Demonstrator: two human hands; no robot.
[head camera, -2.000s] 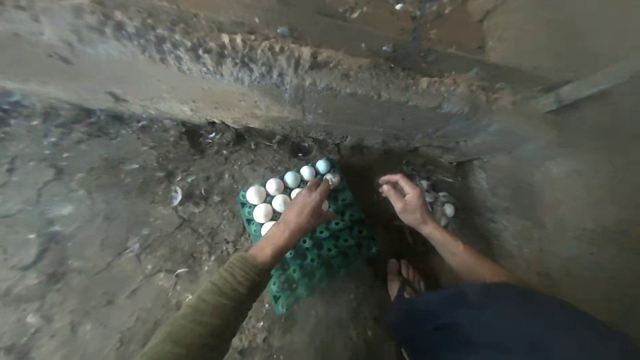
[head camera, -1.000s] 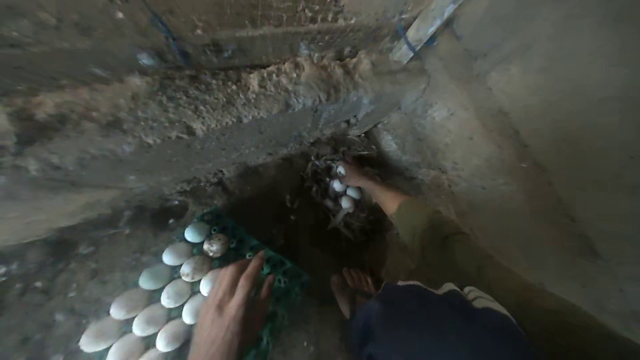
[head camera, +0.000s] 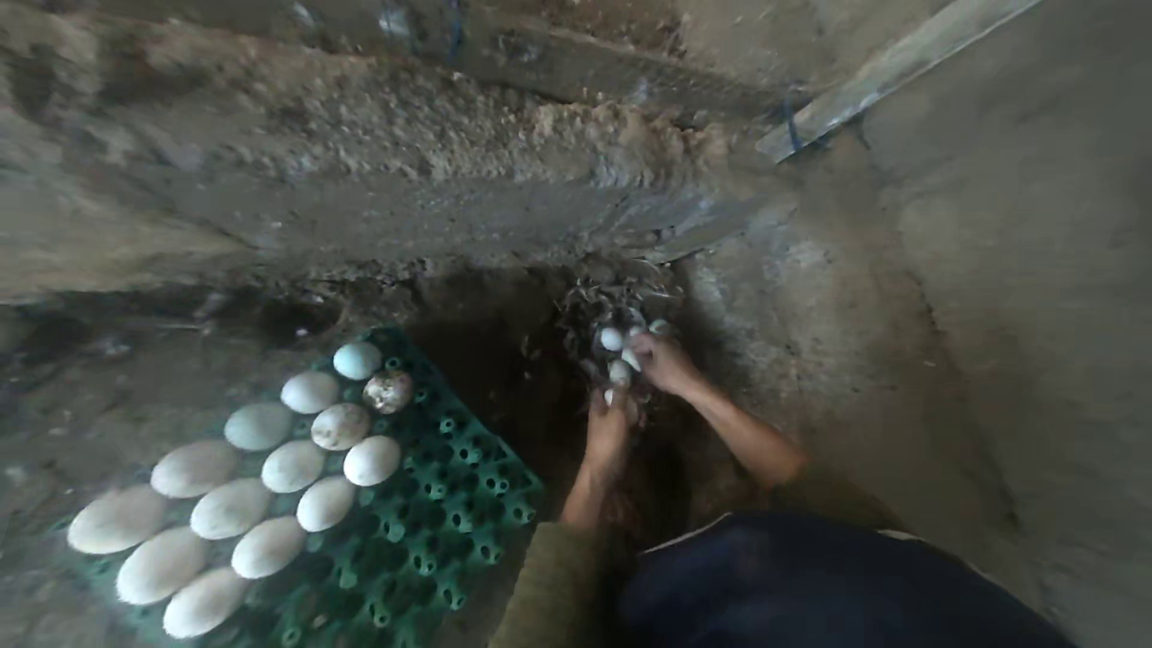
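Both my hands are down at a nest (head camera: 585, 306) of straw-like litter holding several pale eggs (head camera: 612, 339). My right hand (head camera: 664, 362) has its fingers closed on an egg (head camera: 632, 359) at the nest's right side. At the near edge my left hand (head camera: 610, 423) touches another egg (head camera: 609, 396); whether it grips it is too small to tell. To the left, a green egg tray (head camera: 432, 513) lies on the ground, its left part filled with rows of white and bluish eggs (head camera: 292, 466), a few of them stained, such as the speckled egg (head camera: 389, 391).
A rough concrete ledge (head camera: 405, 207) runs along behind the tray and nest. On the right rises a plain wall (head camera: 1017, 270), with a wooden batten (head camera: 900, 76) slanting at the upper right, tied with blue cord. The dirt floor (head camera: 54, 387) is uneven.
My left hand has moved right, from over the egg tray to the nest. My right hand was at the nest one second ago and is still there.
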